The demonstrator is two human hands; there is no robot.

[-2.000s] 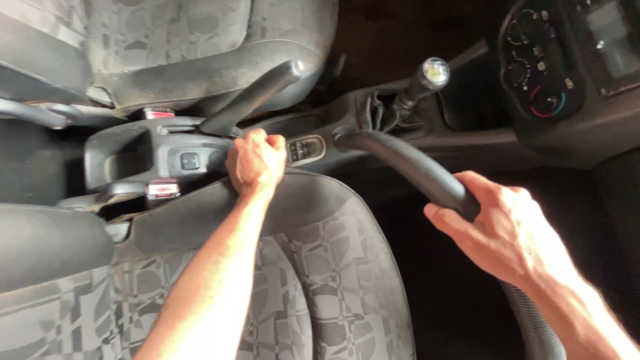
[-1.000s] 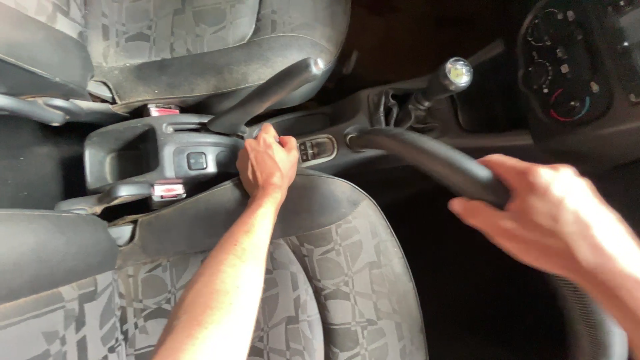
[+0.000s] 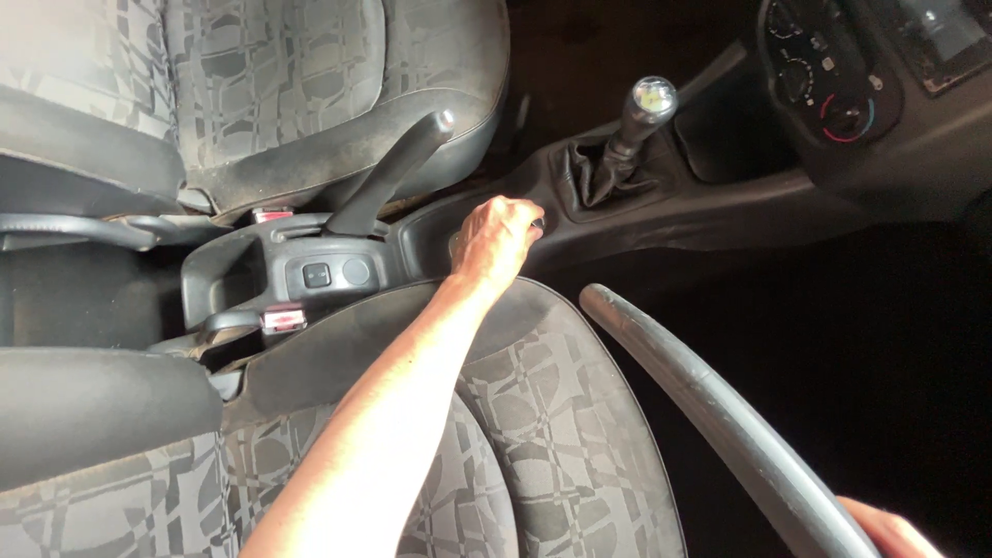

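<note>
My left hand (image 3: 500, 236) is over the car's centre console (image 3: 612, 252), its fingers curled down beside the front seat. A small dark, shiny bit shows at its fingertips; what it is cannot be told. The hand covers the silver-edged switch panel, of which only a sliver shows. My right hand (image 3: 891, 531) is at the bottom right corner, mostly hidden behind the curved black vacuum cleaner tube (image 3: 721, 411) it holds. The tube's end points up and left, past the near seat's front edge and short of the console.
The handbrake lever (image 3: 395, 174) stands raised between the two patterned seats (image 3: 566, 426). Ahead of it is the gear lever (image 3: 651, 101) with its gaiter. Red seat belt buckles (image 3: 284, 320) flank the rear console tray (image 3: 225, 271). Heater controls (image 3: 845, 116) are at the upper right.
My left hand has moved forward along the console, onto the switch panel that was uncovered before. The tube's end has come away from the console, and my right hand has moved down to the corner.
</note>
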